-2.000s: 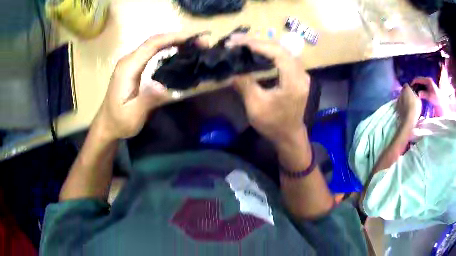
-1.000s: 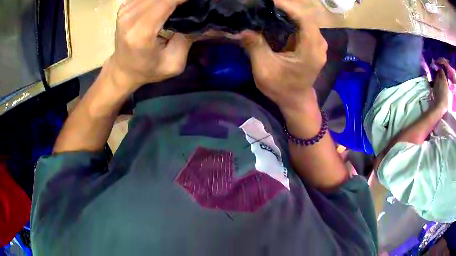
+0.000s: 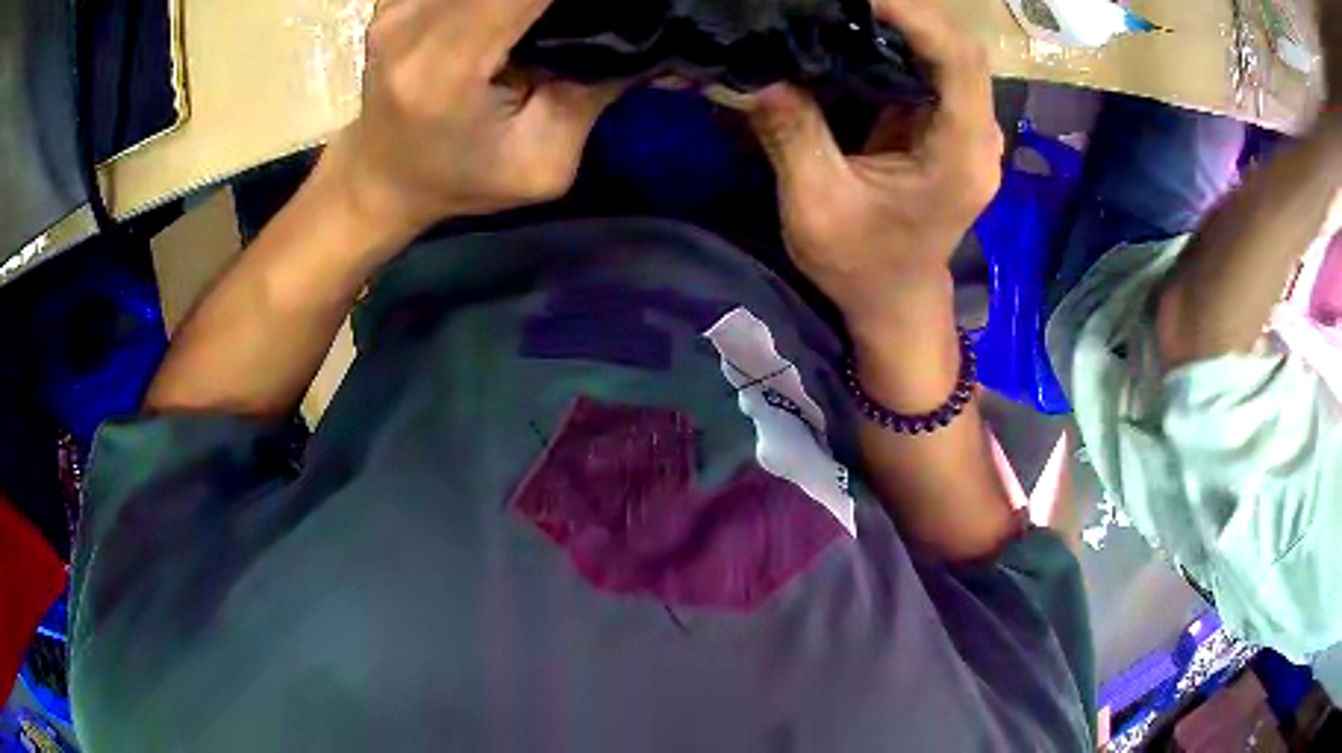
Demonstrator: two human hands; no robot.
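A black moulded piece (image 3: pixel 721 41) with ragged edges is at the top of the picture, over the near edge of the table, its upper part cut off by the frame. My left hand (image 3: pixel 456 111) grips its left end, fingers partly cut off by the top edge. My right hand (image 3: pixel 890 162) grips its right end, thumb along the lower side. A white glue bottle with a blue tip (image 3: pixel 1089 21) lies on the table to the right of my right hand.
The tan table (image 3: pixel 265 88) has a curved near edge. A flat black rectangle (image 3: pixel 133 74) is at the left. Blue stools (image 3: pixel 1030 280) stand below at right. A person in a pale green top (image 3: pixel 1177 441) sits at right, one arm raised towards the table.
The view has tilted down, so the piece and both hands sit higher in the picture, still gripping. The blue-tipped bottle shows more fully. The neighbour's arm has moved up and forward.
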